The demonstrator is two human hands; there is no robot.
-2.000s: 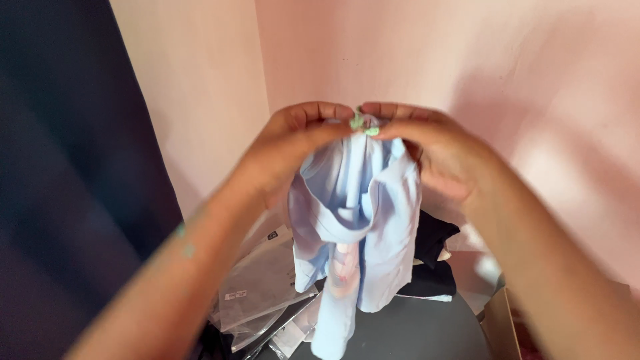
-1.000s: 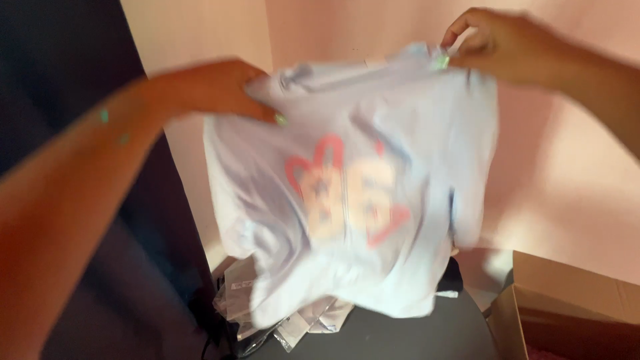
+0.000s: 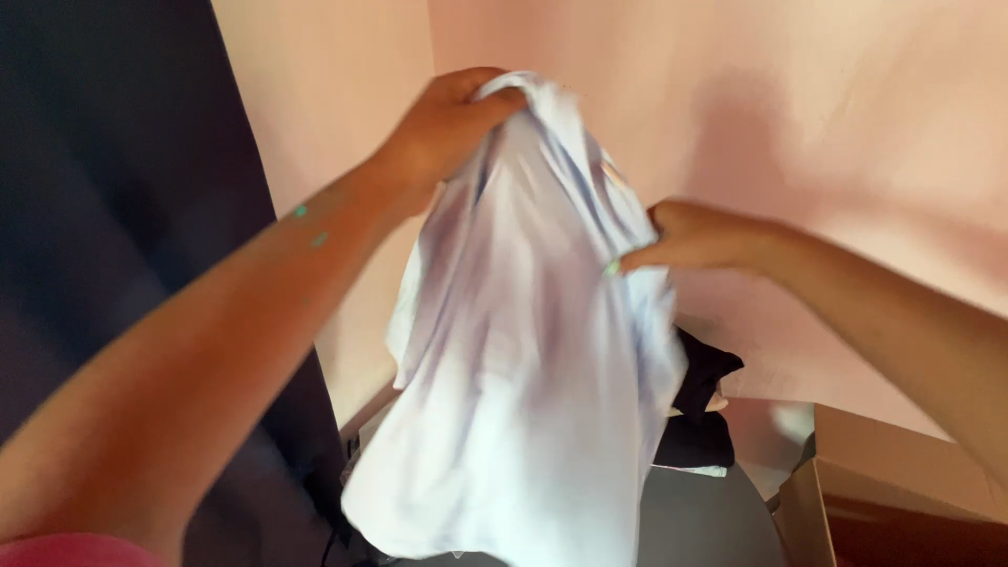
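Observation:
A pale blue fabric garment (image 3: 535,339), blurred by motion, hangs lengthwise in front of me. My left hand (image 3: 465,110) grips its gathered top end, the fingers partly covered by cloth. Lower down, at the garment's right edge, my right hand (image 3: 669,236) pinches the fabric, with the thumb on the near side. The cloth falls in long folds and widens toward its bottom. Its printed front is mostly turned out of sight.
Behind the garment is a dark round-edged tabletop (image 3: 701,512). Folded dark clothes (image 3: 697,437) are stacked on it. An open cardboard box (image 3: 890,465) stands at the lower right. A dark curtain (image 3: 118,236) hangs at the left, and pink walls (image 3: 787,118) meet behind.
The garment was spread between both hands with its print showing; now it hangs gathered from my left hand, print mostly hidden. My right hand has moved down from the top corner.

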